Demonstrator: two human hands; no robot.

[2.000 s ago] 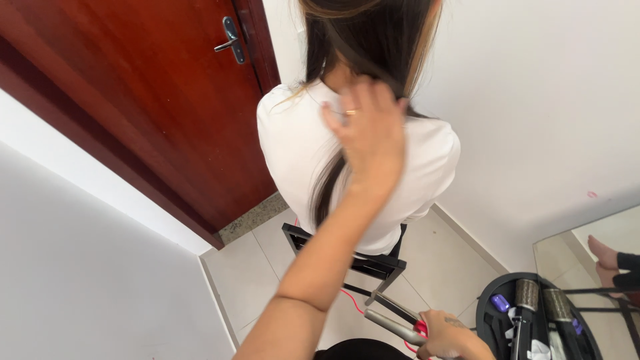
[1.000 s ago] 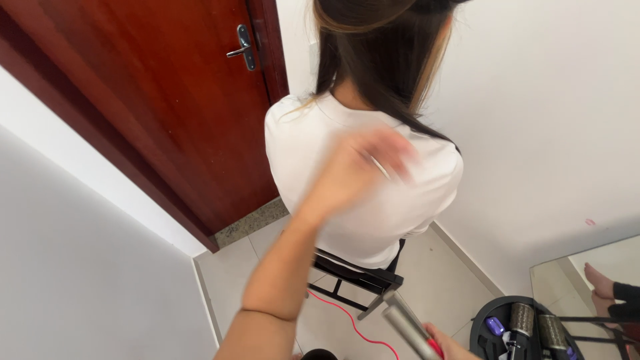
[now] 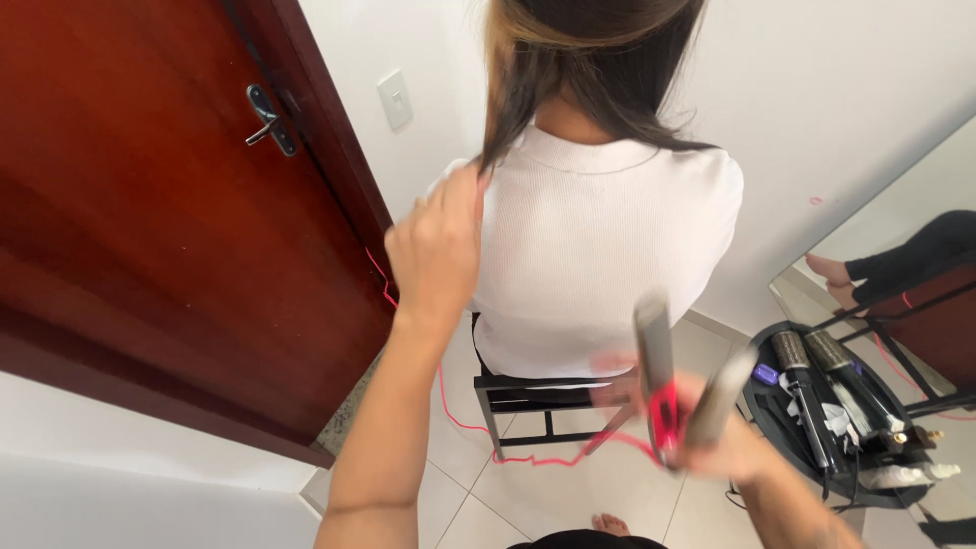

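Note:
A person in a white ribbed top (image 3: 579, 252) sits facing away, long dark hair (image 3: 602, 76) with lighter strands falling over both shoulders. My left hand (image 3: 438, 240) is closed on the end of a lock of hair by the person's left shoulder. Low on the right, behind the person's back, my right hand (image 3: 709, 435) holds a hair straightener (image 3: 659, 389); its two plates are spread apart and blurred by motion. A pink cord (image 3: 549, 460) runs from it across the floor towards the door.
The person sits on a black metal-framed chair (image 3: 486, 393). At the right, a black tray (image 3: 762, 438) holds a round hot-air brush (image 3: 797, 381), a purple item (image 3: 765, 374) and bottles. A mirror (image 3: 915, 221) leans behind it. A reddish wooden door (image 3: 152, 191) stands at the left.
My left hand has moved left from the middle of the person's back and has taken hold of a lock of hair. The straightener has come up into fuller view with my right hand.

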